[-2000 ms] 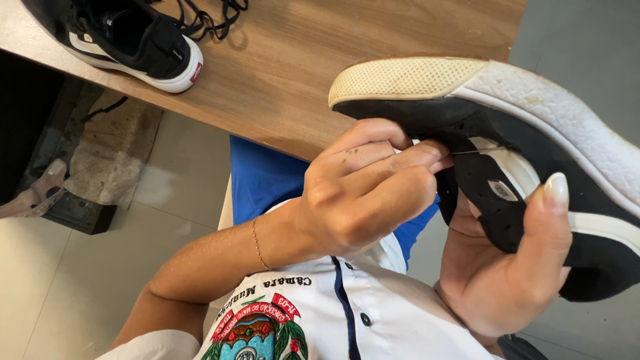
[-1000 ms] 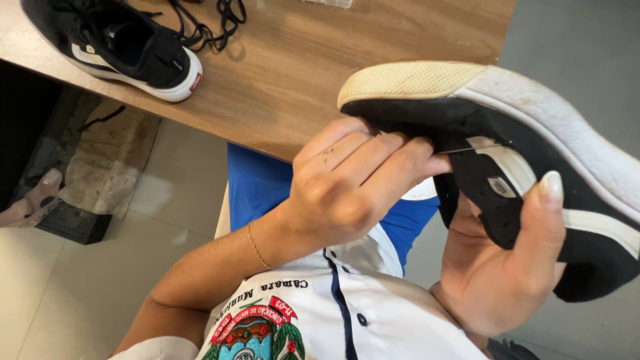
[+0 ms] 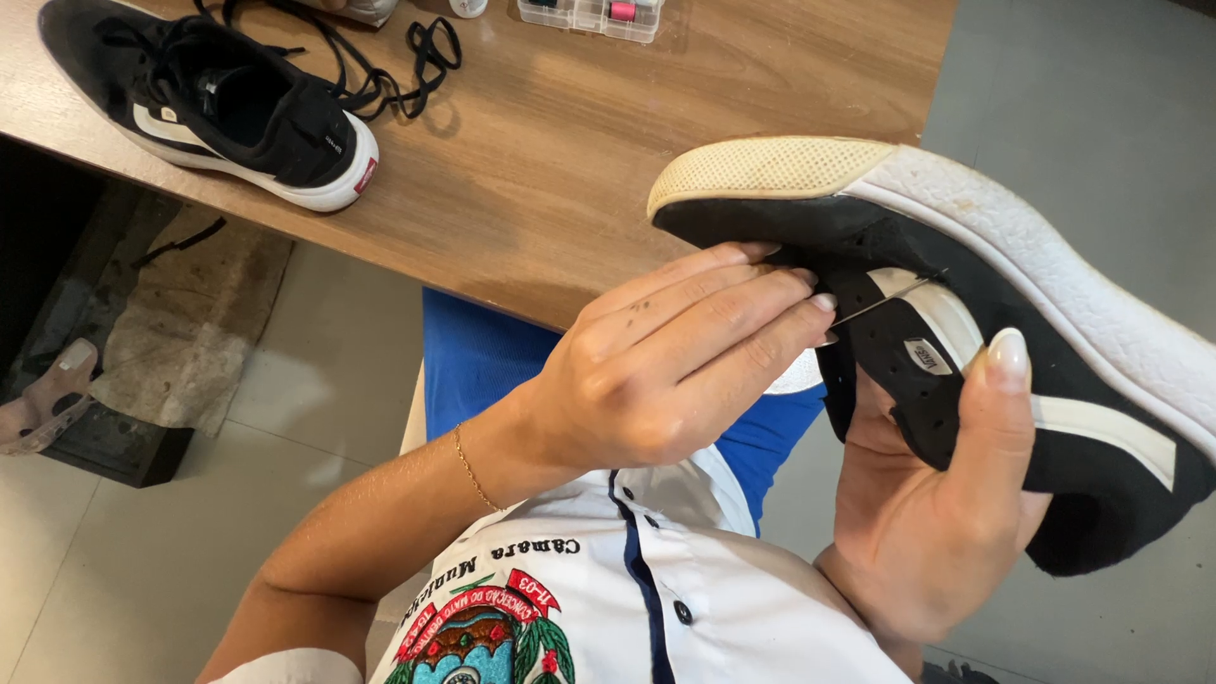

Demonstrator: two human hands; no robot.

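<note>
My left hand [image 3: 655,370] pinches a thin metal sewing needle [image 3: 883,302] at its fingertips. The needle slants across the white stripe of a black and white sneaker [image 3: 1021,313], its far end at the black upper beside the stripe; whether it pierces the material I cannot tell. My right hand [image 3: 950,513] grips the sneaker from below, thumb on the side by the lace-hole flap and fingers hidden behind or inside it. The sneaker is tilted with its cream and white sole edge facing up. No lace shows in its holes.
A matching laced sneaker [image 3: 247,123] stands on the wooden table [image 3: 570,171], beside loose black laces [image 3: 380,81]. At the table's far side is a clear plastic box [image 3: 603,17] with a pink spool. On the floor at left are a stained cloth [image 3: 180,332] and a clog-like shoe [image 3: 52,399].
My left fingertips have shifted a little relative to the sneaker, and more of the needle's slant shows over the white stripe. My right hand keeps its grip on the sneaker.
</note>
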